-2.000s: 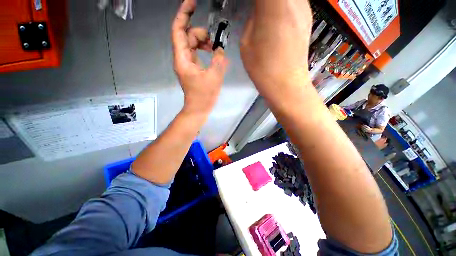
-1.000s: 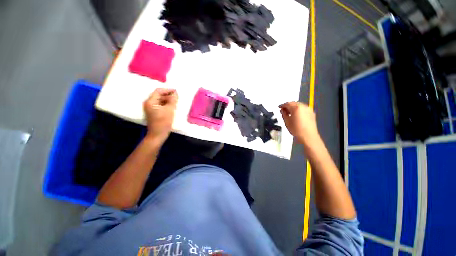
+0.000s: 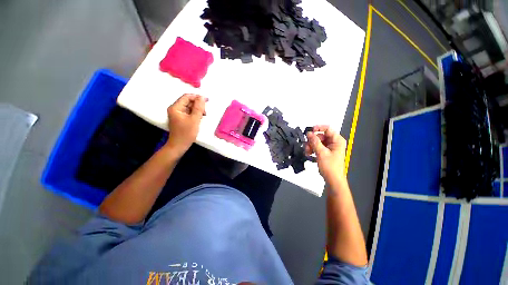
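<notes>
The pink holder (image 3: pixel 232 118) with a dark slot lies near the white table's front edge, a black piece in the slot. A small pile of black pieces (image 3: pixel 283 139) lies right beside it. My left hand (image 3: pixel 185 118) is left of the holder, fingers pinched together over the table edge; whether something tiny is in the fingertips is unclear. My right hand (image 3: pixel 328 149) is at the right side of the small pile, thumb and fingers pinching a small black piece (image 3: pixel 308 131). The plain pink pad (image 3: pixel 187 61) lies farther back, at the left.
A large heap of black pieces (image 3: pixel 262 30) covers the far part of the white table (image 3: pixel 147 103). A blue bin (image 3: pixel 75 133) with dark contents stands at the left. Blue racks (image 3: pixel 413 156) with black items are at the right, beyond a yellow floor line (image 3: pixel 359 94).
Two seconds ago both hands were raised at an overhead fitting; they came down to the table. Since one second ago, my right hand has moved in to the small pile and pinched a piece.
</notes>
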